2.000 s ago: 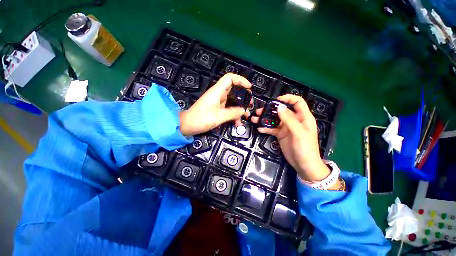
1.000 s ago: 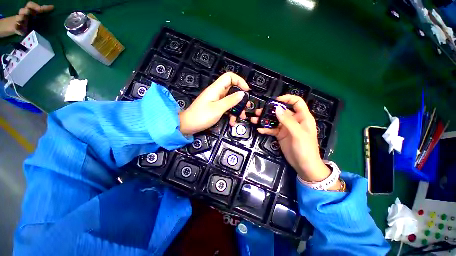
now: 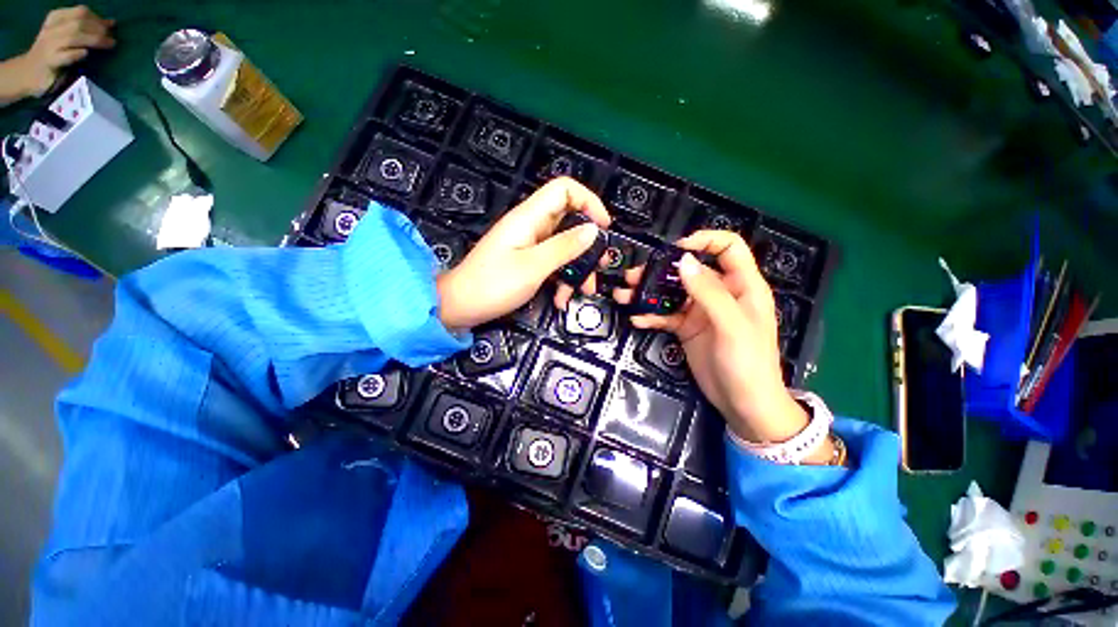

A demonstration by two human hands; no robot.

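Note:
My left hand point(image 3: 521, 260) holds a black square smartwatch point(image 3: 581, 254) between thumb and fingers, with a small green spot showing on its screen. My right hand point(image 3: 723, 312) holds a second smartwatch point(image 3: 663, 284), its screen lit with small red and green marks and its upper part under my thumb. Both watches are held side by side, apart, above the black pocket tray point(image 3: 640, 419). Many tray pockets hold watches with their round sensor backs up; several front-right pockets hold none. Fingers hide parts of both watches.
A whitish bottle point(image 3: 229, 96) and a power strip point(image 3: 71, 145) stand upper left, with another person's hand point(image 3: 61, 47) behind. At right are a phone point(image 3: 929, 390), crumpled wipes point(image 3: 984, 539), a blue tool holder point(image 3: 1008, 355) and a panel with coloured buttons point(image 3: 1062, 539).
The left watch has turned in my fingers, and my left thumb now lies across it. My right hand has barely moved. The other person's hand has come into view at upper left.

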